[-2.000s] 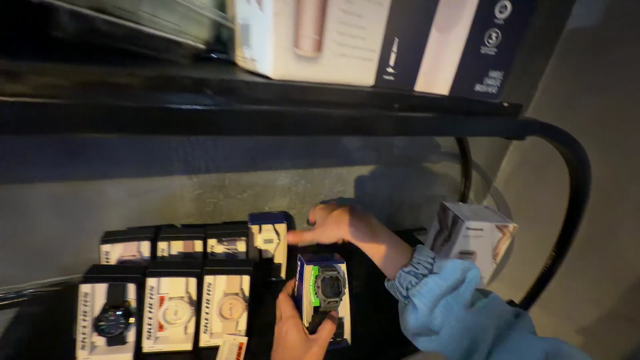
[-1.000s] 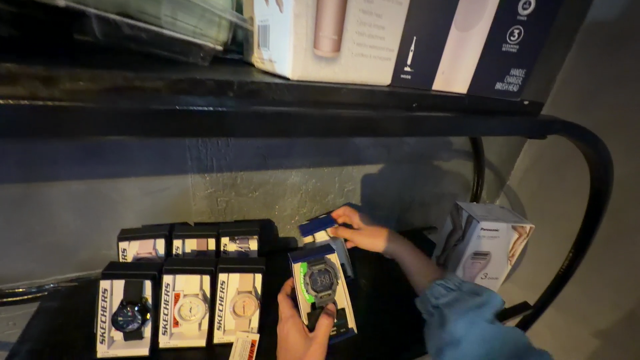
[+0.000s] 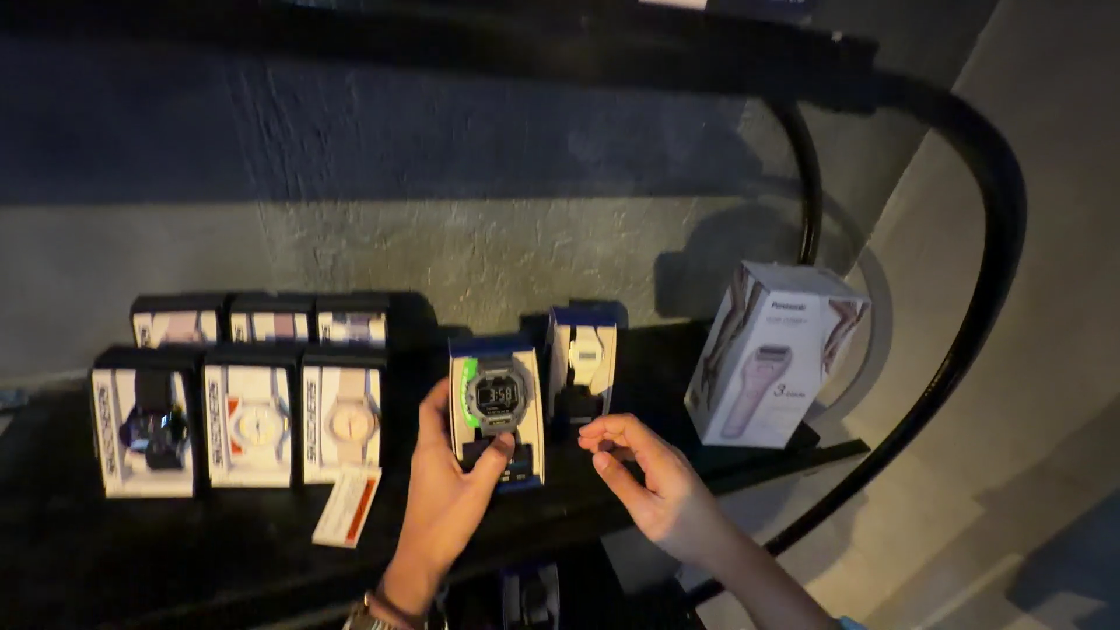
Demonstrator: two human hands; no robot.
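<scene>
My left hand [image 3: 455, 481] grips an open-fronted box holding a grey digital watch [image 3: 499, 398] with a green insert, thumb over its lower front. To its right and slightly behind, a second boxed watch [image 3: 588, 354], pale-faced with a light strap, stands upright on the black shelf. My right hand [image 3: 643, 481] is just in front of that box, fingers curled and apart, holding nothing. Left of my left hand stand boxed Skechers watches: one with a dark strap [image 3: 156, 429], one with a white face [image 3: 260, 426] and one in beige-pink [image 3: 353, 423].
More watch boxes [image 3: 267, 321] stand behind the Skechers row. A tag [image 3: 347, 507] hangs at the front. At the right stands a Panasonic shaver box [image 3: 761, 367], beside a curved black tube [image 3: 1006, 210] of the shelf frame. Another boxed watch [image 3: 531, 599] is on a lower level.
The pale watch's box, held by my right hand a second ago, now stands on the shelf to the right of the grey watch. My right hand has let go. The view has tilted down.
</scene>
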